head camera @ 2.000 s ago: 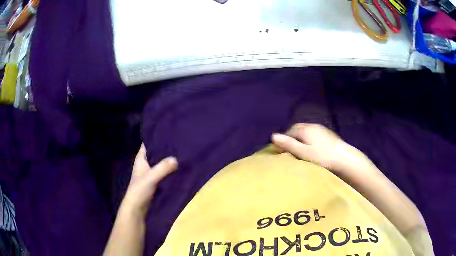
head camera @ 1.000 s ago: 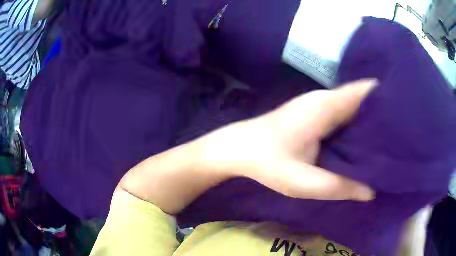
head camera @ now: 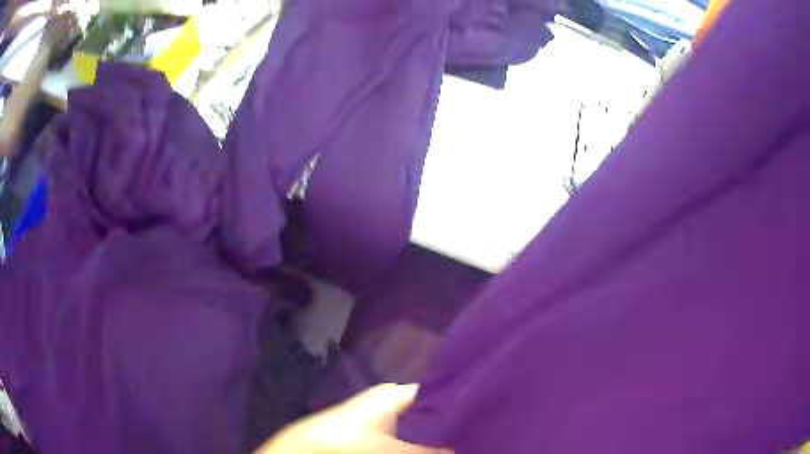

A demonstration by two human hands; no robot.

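Observation:
Dark purple fabric (head camera: 639, 301) fills the right side, stretched diagonally from the bottom middle to the top right corner. A hand, apparently my left hand (head camera: 355, 424), is at the bottom edge, partly cut off, with the fabric's edge gripped at its fingers. My right hand is not in view. More purple fabric (head camera: 160, 328) lies heaped at the left, and another piece (head camera: 373, 160) hangs over the left part of the white machine table (head camera: 488, 168).
A person's arm (head camera: 27, 89) shows at the top left, near yellow items (head camera: 180, 51). A blue item (head camera: 32, 209) is at the left edge. A dim gap with a pale patch (head camera: 325, 315) lies between the fabric heaps. An orange thing is at the top right.
The view has turned left and shows more of the heaped fabric. The fabric in hand now spreads up across the right side. The left hand has dropped to the bottom edge, still on the fabric.

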